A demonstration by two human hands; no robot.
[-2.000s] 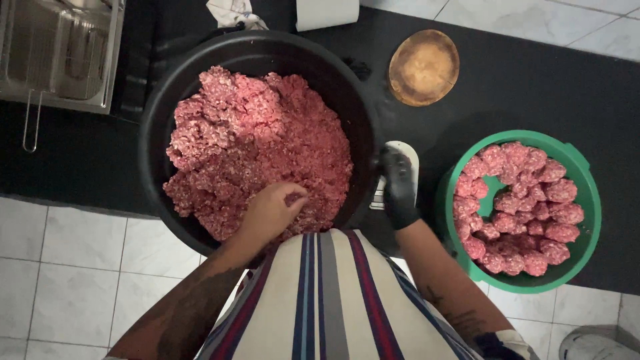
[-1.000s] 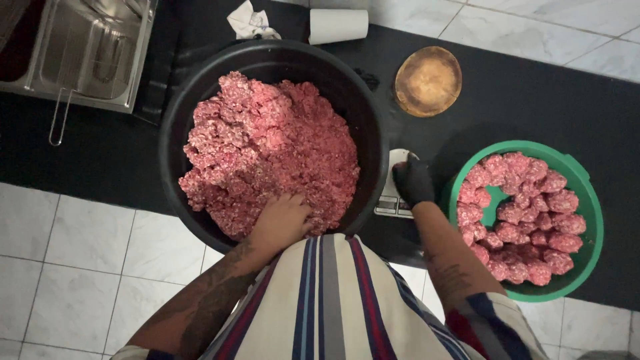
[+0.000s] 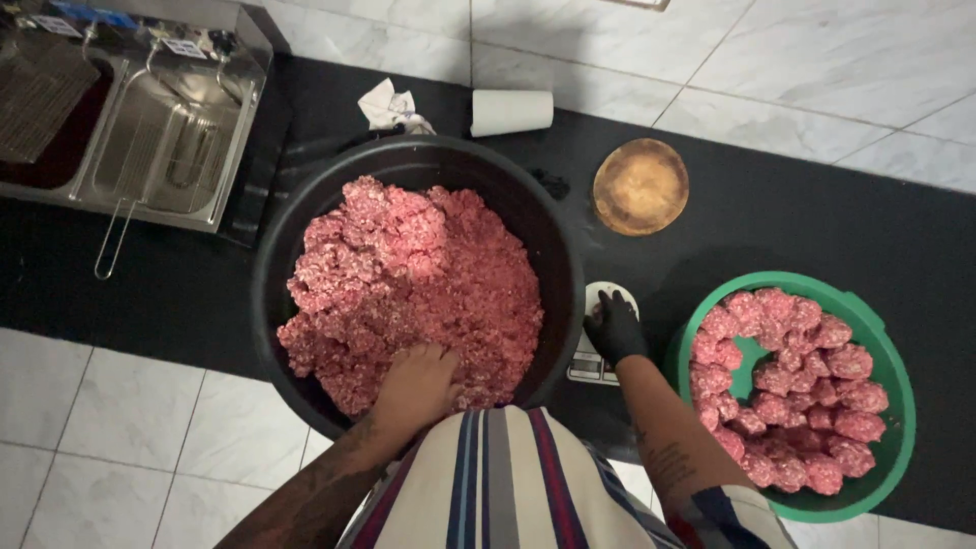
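A large black tub [image 3: 274,305] holds a big mound of ground meat [image 3: 427,282]. My bare left hand [image 3: 419,381] lies on the meat near the tub's front, its fingertips pressed into it; whether it grips any is hidden. On a white kitchen scale [image 3: 593,358] right of the tub rests my right hand [image 3: 614,328], in a black glove, fingers over the round plate. A bit of meat may be under them, but it is mostly covered. Farther right, a green plastic tub [image 3: 903,427] holds many meatballs [image 3: 785,381], with part of its bottom showing near the left side.
Behind the scale lies a round browned wooden disc [image 3: 640,187] on the black countertop [image 3: 839,229]. A paper roll [image 3: 512,112] and a crumpled cloth or paper [image 3: 390,107] lie beyond the black tub. At left stands a steel deep fryer [image 3: 179,145] with wire baskets, one handle sticking out.
My left hand, raised above the meat two seconds ago with a small piece at its fingers, is now down on the mound. My right hand has moved from the scale's edge onto its plate.
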